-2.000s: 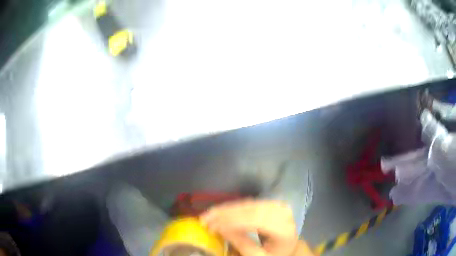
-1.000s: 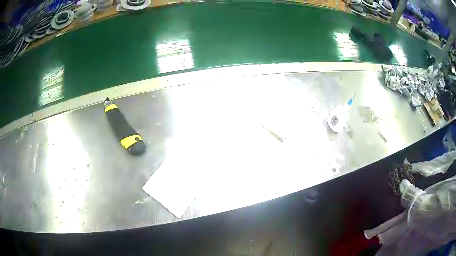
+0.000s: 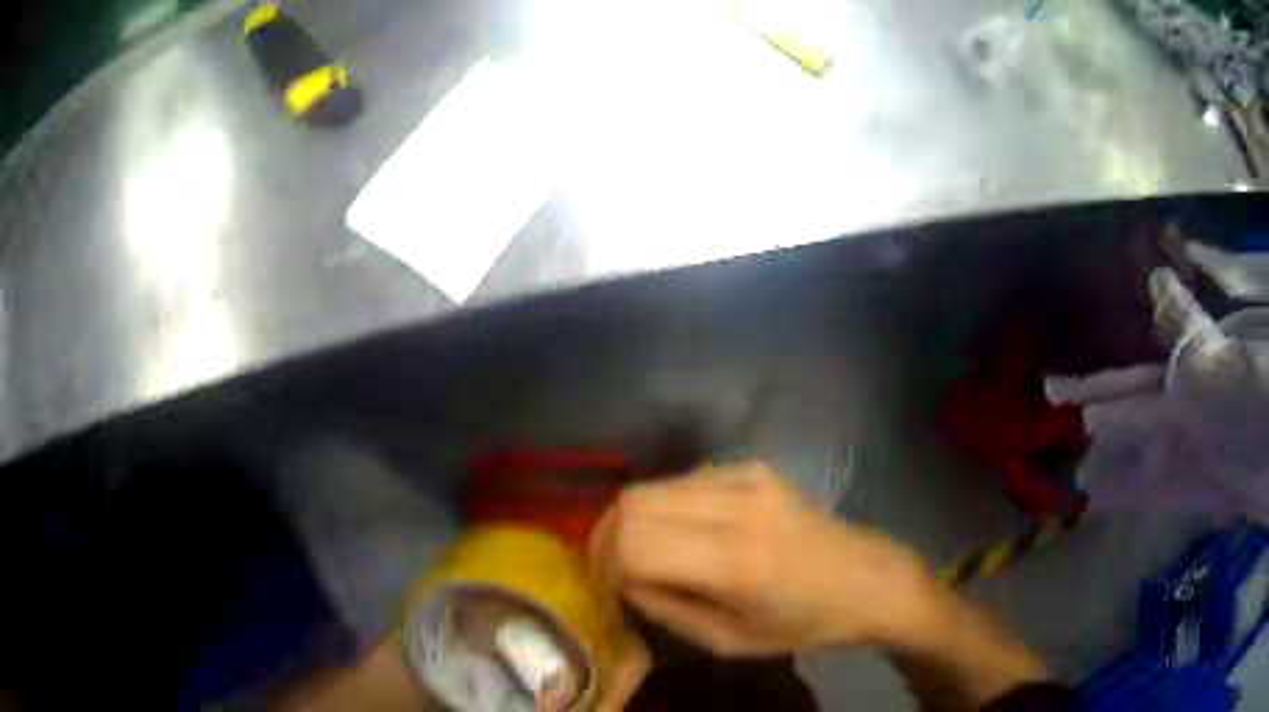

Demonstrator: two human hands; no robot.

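Observation:
A wide yellow packing tape roll [image 3: 550,570] is held low in front of me, below the bench edge, its open core facing me. My left hand [image 3: 624,670] holds the roll from below; most of this hand is hidden behind it. A white finger wrap [image 3: 532,651] on a left-hand digit shows inside the core. My right hand [image 3: 717,556] is at the roll's right edge with bent fingers against it. The hand is blurred, and no tape strip can be made out between its fingertips.
On the shiny metal bench [image 3: 292,271] lie a white paper sheet [image 3: 452,188], a black-yellow handled tool [image 3: 299,70] and a slim yellowish tool [image 3: 786,39]. A red stool [image 3: 1016,431], blue bins [image 3: 1183,626] and another person's pale sleeve [image 3: 1155,452] are at the right.
The view was on the bench and belt one second ago, without hands. It has tilted down, and both hands and the tape roll show again, as they partly did two seconds ago.

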